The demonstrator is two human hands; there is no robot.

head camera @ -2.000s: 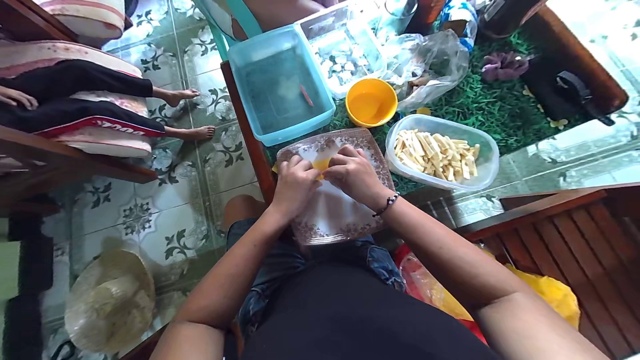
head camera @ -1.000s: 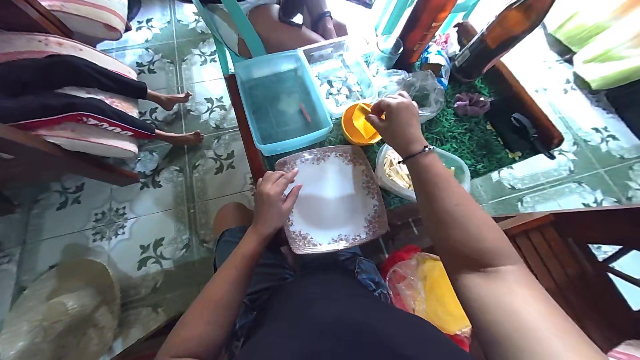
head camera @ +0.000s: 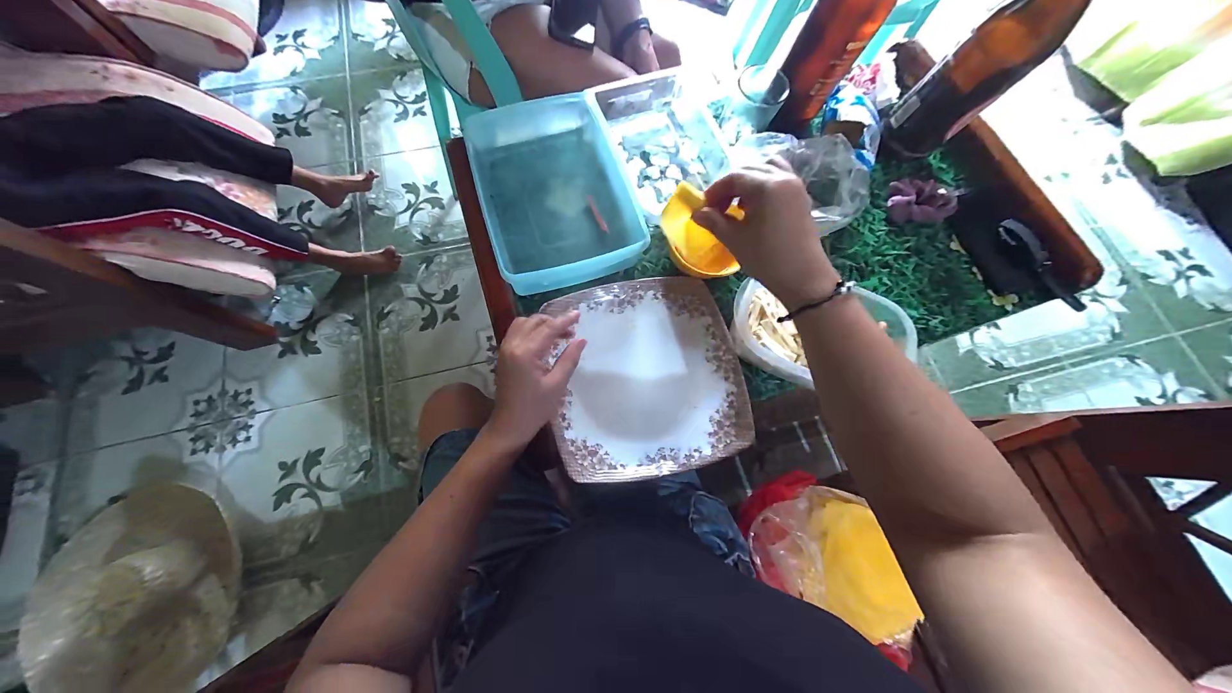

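Note:
A square white plate [head camera: 640, 385] with a brown patterned rim lies at the table's near edge. My left hand [head camera: 531, 373] rests at its left rim, fingers apart, holding nothing. My right hand [head camera: 765, 226] is over a yellow cup [head camera: 695, 252], its fingertips pinching a thin yellow piece [head camera: 683, 204] at the cup's rim; whether that piece is separate from the cup is hard to tell. Under my right forearm stands a clear plastic tub [head camera: 900, 322] of pale cut strips [head camera: 773, 325], partly hidden. Left of the cup is a blue plastic container [head camera: 549, 192] with a small reddish stick inside.
Behind the cup are a clear divided container [head camera: 664, 144], a plastic bag [head camera: 833, 183], a drinking glass [head camera: 762, 94] and two brown glass bottles [head camera: 982, 72]. A purple scrunchie [head camera: 921, 199] lies at right. Another person's legs and hand [head camera: 643, 48] show across the table.
Both hands were together over the plate, at something yellow. They have since parted: my right hand moved to the yellow cup, my left to the plate's left rim. The plate's middle is now uncovered.

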